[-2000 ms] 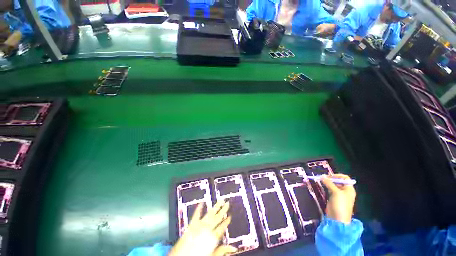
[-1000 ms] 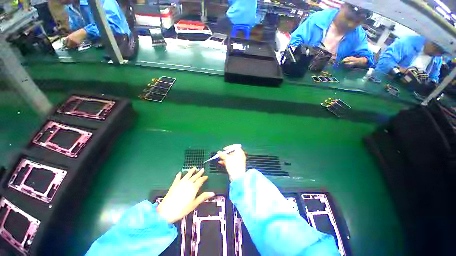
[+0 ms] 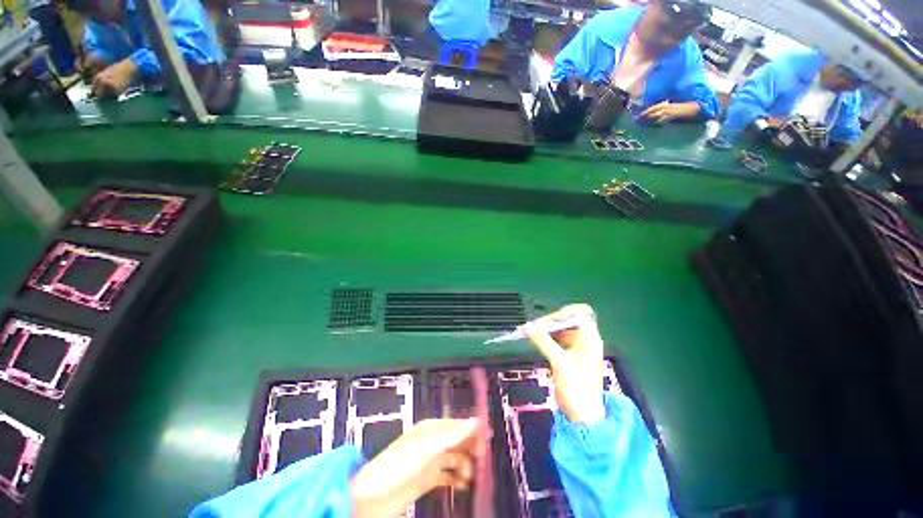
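My left hand (image 3: 423, 460) grips a pink-red phone middle frame (image 3: 482, 445), raised on edge over the foam tray; it is slightly blurred. My right hand (image 3: 573, 366) holds pale tweezers (image 3: 531, 329) like a pen, tip pointing left, just below the larger pad sheet. The foam tray (image 3: 253, 410) holds more frames lying flat in slots, such as one at its left (image 3: 297, 425). The larger pad sheet (image 3: 453, 312) of dark strips lies flat on the green bench, with the smaller pad sheet (image 3: 352, 309) left of it. Any piece at the tweezer tip is too small to tell.
A side tray (image 3: 167, 273) with several frames stands at left. Tall black stacked trays (image 3: 800, 334) stand at right. Small display modules (image 3: 265, 168) lie on the far green strip, with more at right (image 3: 624, 196). A black bin (image 3: 476, 116) and people in blue smocks are beyond.
My left hand has moved down from beside the pad sheets and taken hold of a frame, now raised on edge. My right hand with the tweezers has moved right, off the sheets.
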